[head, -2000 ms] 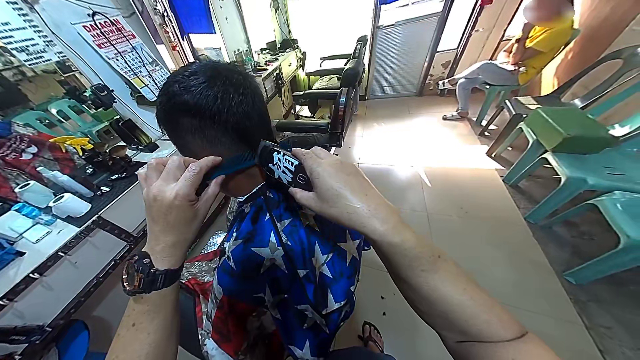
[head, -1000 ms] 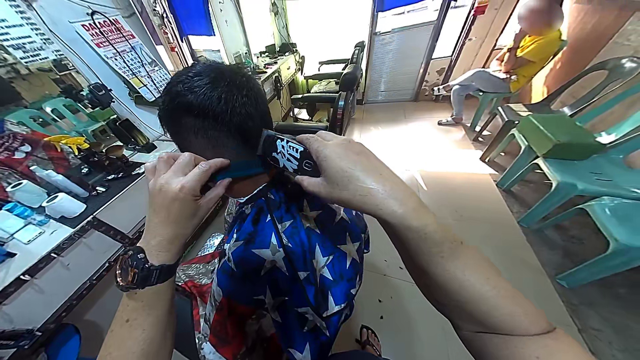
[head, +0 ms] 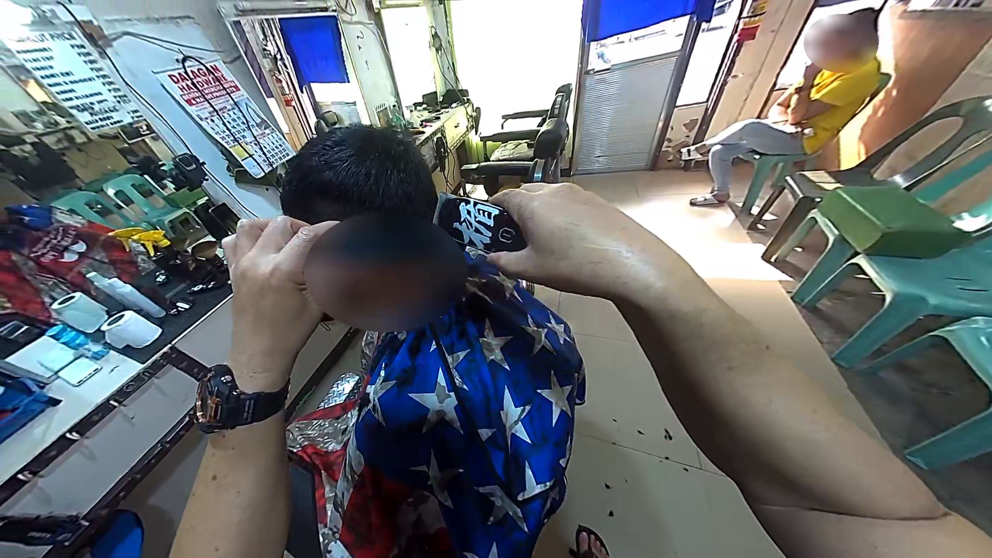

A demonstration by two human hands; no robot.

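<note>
A seated person's dark-haired head (head: pixel 360 174) is in the middle, above a barber cape (head: pixel 465 411) with white stars on blue and some red. My left hand (head: pixel 275 283), with a watch on the wrist, is at the left side of the head. Its fingers are pinched together; a blurred patch hides most of the blue comb that the earlier frames show in them. My right hand (head: pixel 554 232) grips a black hair clipper (head: pixel 474 223) with white characters, at the right side near the neck. The clipper's blade end is hard to see.
Left, a counter (head: pixel 182 341) holds paper rolls, bottles and a phone below a mirror. An empty barber chair (head: pixel 535 139) stands ahead. At right are green plastic chairs (head: pixel 907 283), a green box (head: pixel 895 219) and a seated person in yellow (head: pixel 837 93). Hair clippings lie on the tiles.
The left hand has loosely kept its place by the head, while the clipper in the right hand has shifted slightly away from the head to the right.
</note>
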